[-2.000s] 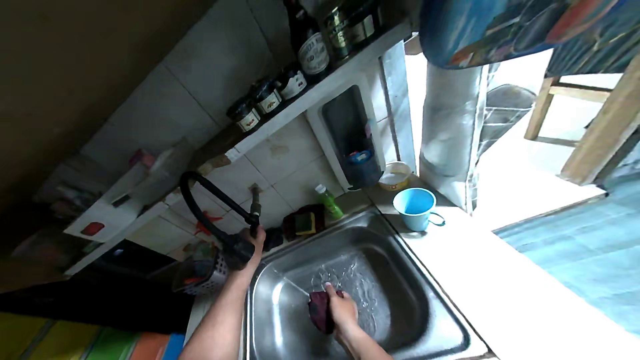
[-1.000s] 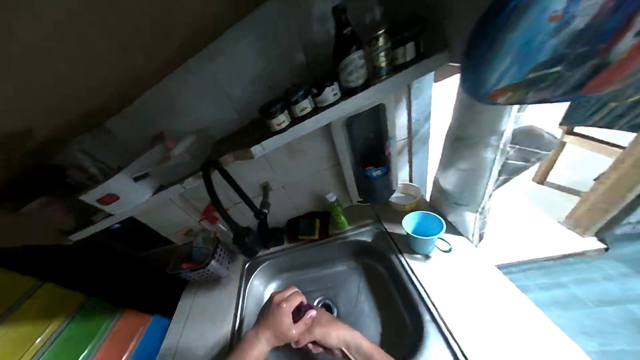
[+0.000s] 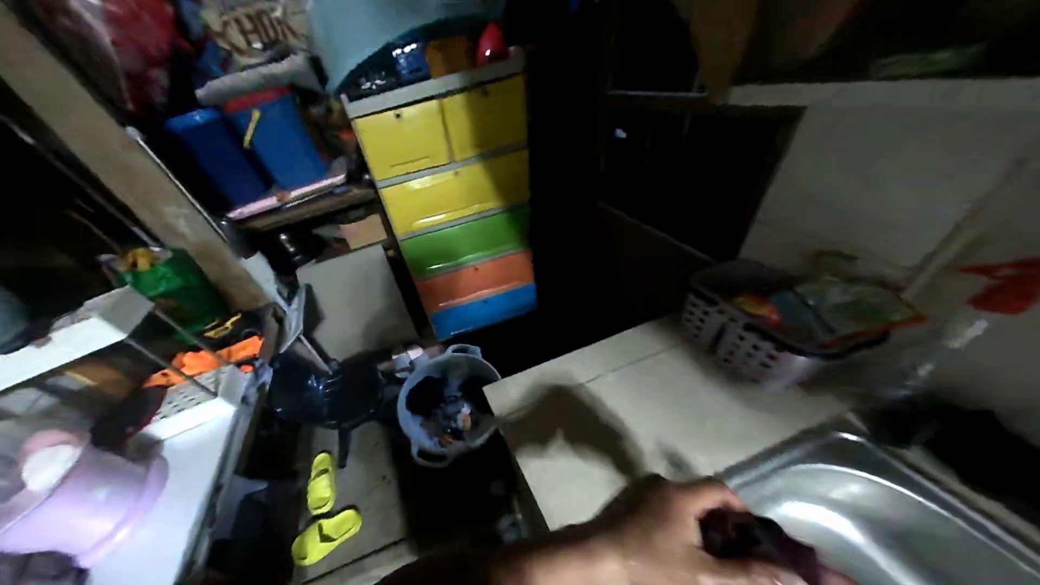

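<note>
My left hand [image 3: 654, 528] is at the bottom, right of the middle, closed around a dark maroon cloth [image 3: 760, 540]. The cloth bunches out from its fingers over the near left corner of the stainless steel sink [image 3: 861, 496]. A little skin shows at the bottom edge below the cloth and may be part of my right hand, but its grip is cut off by the frame.
A tiled counter [image 3: 593, 422] adjoins the sink, with a filled perforated plastic basket [image 3: 756, 349] at its back. Below its left end stand a grey tub [image 3: 448, 406] and yellow slippers [image 3: 327, 532]. Multicoloured drawers [image 3: 459, 195] rise behind.
The view has swung far to the left. Two seconds ago my left hand was at the black faucet; one second ago both hands were together over the sink. The blue mug is out of view.
</note>
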